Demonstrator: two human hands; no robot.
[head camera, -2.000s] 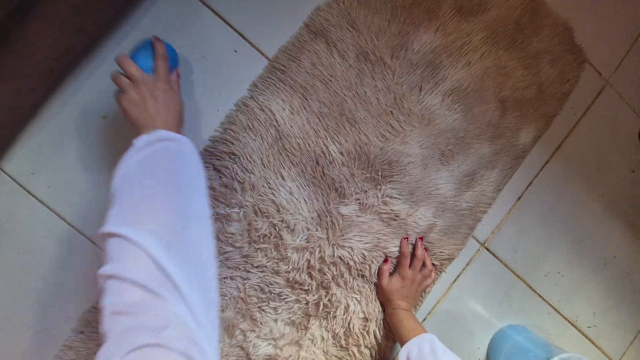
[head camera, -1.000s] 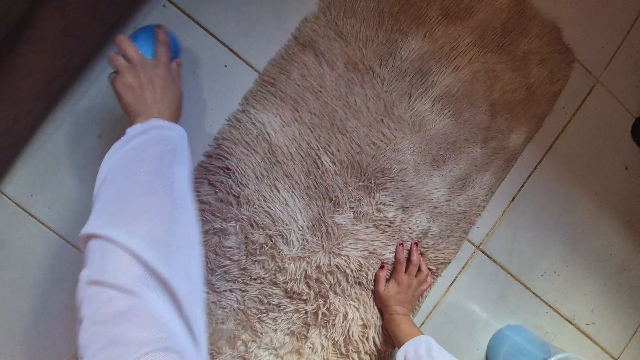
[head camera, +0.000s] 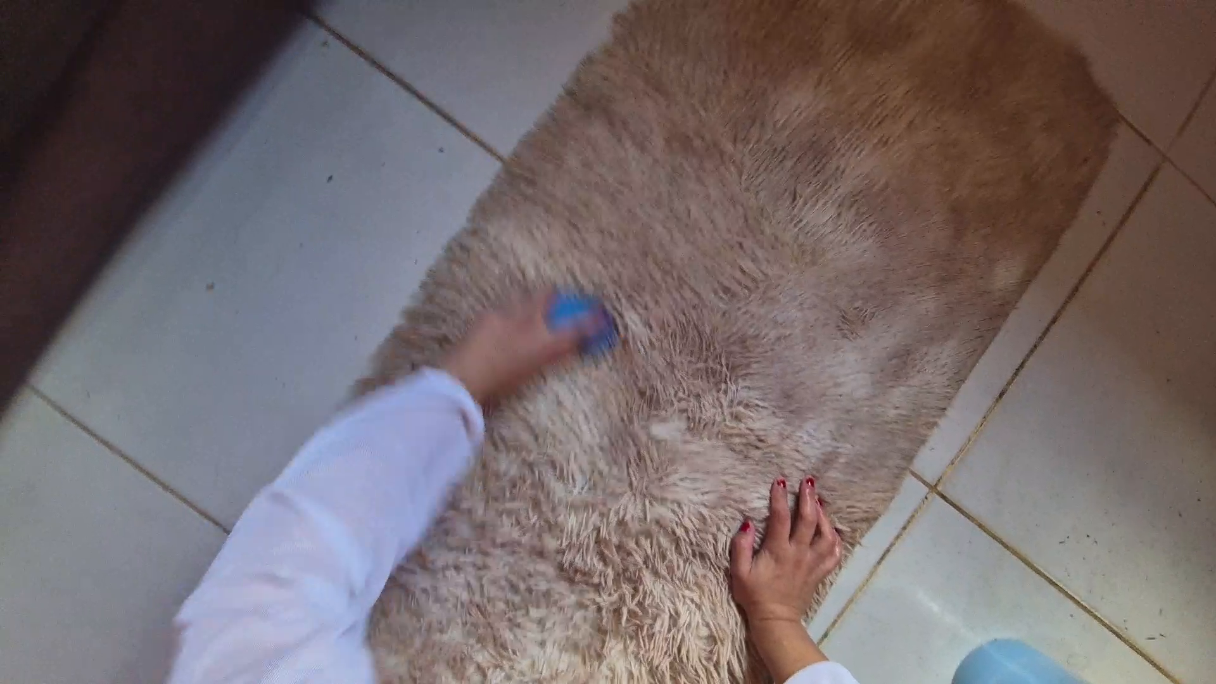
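Observation:
A shaggy beige rug (head camera: 760, 247) lies across the floor. Over its left middle, my left hand (head camera: 522, 344), blurred by motion, grips a small rounded blue object (head camera: 581, 323); the underside of that object is hidden. Fingers spread and palm down, my right hand (head camera: 787, 560) rests on the rug's lower right edge, holding nothing. Its nails are red. White sleeves cover both arms.
Pale floor tiles (head camera: 256, 275) with brownish joints surround the rug, with small dark specks on them. A dark, blurred edge (head camera: 123, 142) crosses the upper left corner. Part of a light blue object (head camera: 1012, 663) shows at the bottom right.
My left hand has moved with the blue object from the tiles at the upper left, right and down onto the rug. My right hand stays at the rug's edge.

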